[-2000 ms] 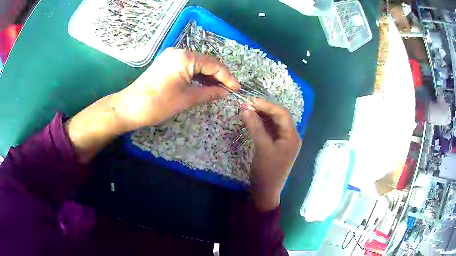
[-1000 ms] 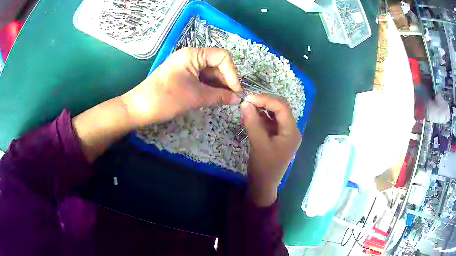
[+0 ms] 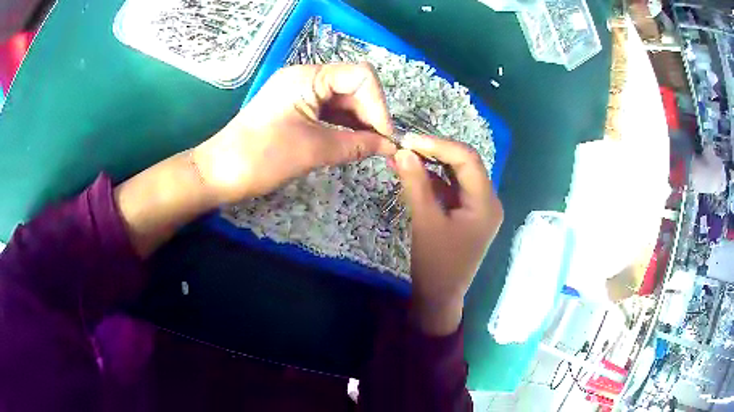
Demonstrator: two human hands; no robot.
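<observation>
A blue tray point(image 3: 501, 133) full of small white sleeves point(image 3: 322, 211) lies in front of me, with thin metal pins point(image 3: 304, 48) on top at its far left corner and more near its middle. My left hand point(image 3: 294, 133) is over the tray, thumb and index fingertips pinched on a thin metal pin. My right hand point(image 3: 452, 205) is close at its right, its thumb and index fingertips pinched at the same pin. The fingertips of both hands nearly touch and hide most of the pin. A sleeve on the pin cannot be made out.
A clear tub of pins point(image 3: 211, 32) stands beyond the tray's left side. A small clear hinged box point(image 3: 563, 32) is at the far right. Clear lids point(image 3: 531, 278) lie right of the tray. A few stray white pieces point(image 3: 185, 287) lie on the green table point(image 3: 72, 105).
The view has shifted slightly. My right hand has turned a little and moved slightly right. My fingertips have stayed together over the tray.
</observation>
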